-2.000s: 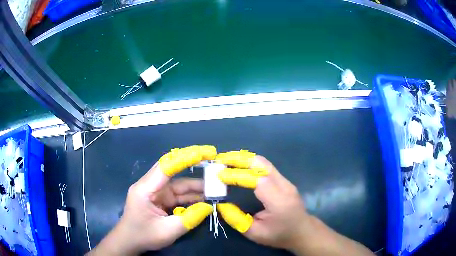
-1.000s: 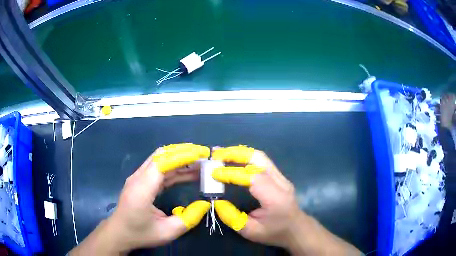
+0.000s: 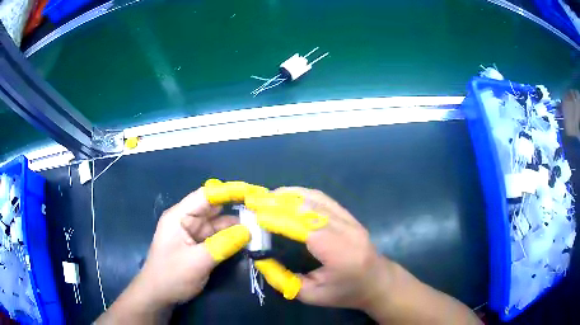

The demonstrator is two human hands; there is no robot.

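Note:
A white wired unit (image 3: 258, 240) is held over the dark bench, between both hands. Its dark end faces the wearer and thin pale wires hang from it. My left hand (image 3: 184, 244), with yellow finger cots, grips the unit's left side, its thumb on the white body and its fingertips at the far end. My right hand (image 3: 324, 244), also with yellow cots, has fingers over the far right part of the unit and the thumb below the dark end. The fingers hide the unit's far end.
Blue bins of white parts stand at right (image 3: 486, 190) and left (image 3: 39, 247). A wired unit (image 3: 295, 66) lies on the green belt (image 3: 210, 57) beyond the pale rail (image 3: 286, 120). Another unit (image 3: 70, 272) lies at bench left. A metal upright (image 3: 48, 105) rises at left.
The held unit is now tilted, with my left thumb moved up onto its body and my right fingers further over it. The belt unit has moved right; the other belt piece is now at the right bin.

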